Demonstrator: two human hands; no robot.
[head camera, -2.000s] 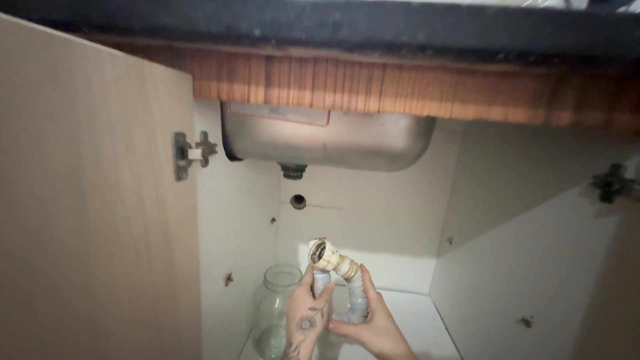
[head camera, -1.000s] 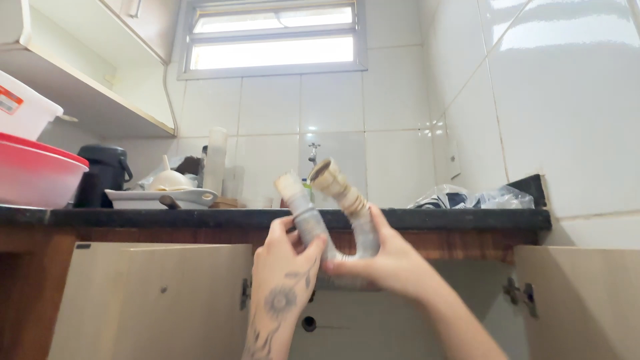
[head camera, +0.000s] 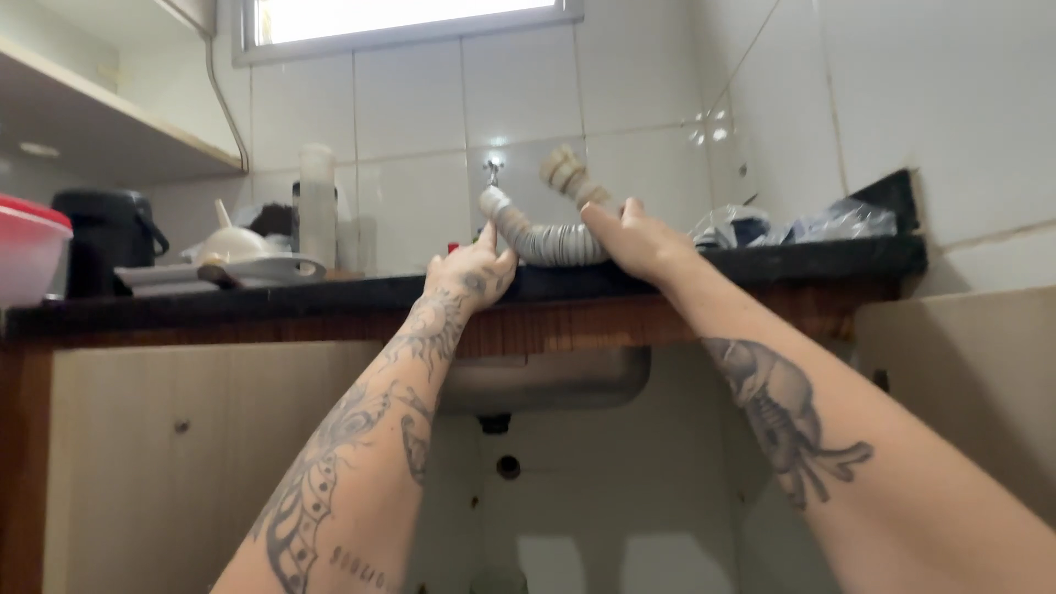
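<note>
A flexible corrugated drain hose (head camera: 561, 245), bent in a U with both ends up, is held at the edge of the dark countertop. My left hand (head camera: 474, 268) grips its left arm, and my right hand (head camera: 639, 239) is closed round the right bend. The right end carries a yellowed threaded fitting (head camera: 567, 171); the left end is pale and narrower. Below the counter hangs the steel sink bowl (head camera: 553, 379) with a black drain outlet (head camera: 495, 424). Under that, the cabinet's back wall has a round pipe opening (head camera: 507, 467).
On the dark countertop (head camera: 346, 299) stand a red-rimmed plastic tub (head camera: 29, 256), a black thermos (head camera: 103, 239), a tray with dishes (head camera: 223, 268) and plastic bags (head camera: 841, 223). Open cabinet doors (head camera: 214, 462) flank the space. A glass jar (head camera: 498, 580) sits low inside.
The hose has gone from inside the cabinet up to counter height, and its U is now spread wider, my hands farther apart and arms stretched forward. The view has tilted up since the oldest frame.
</note>
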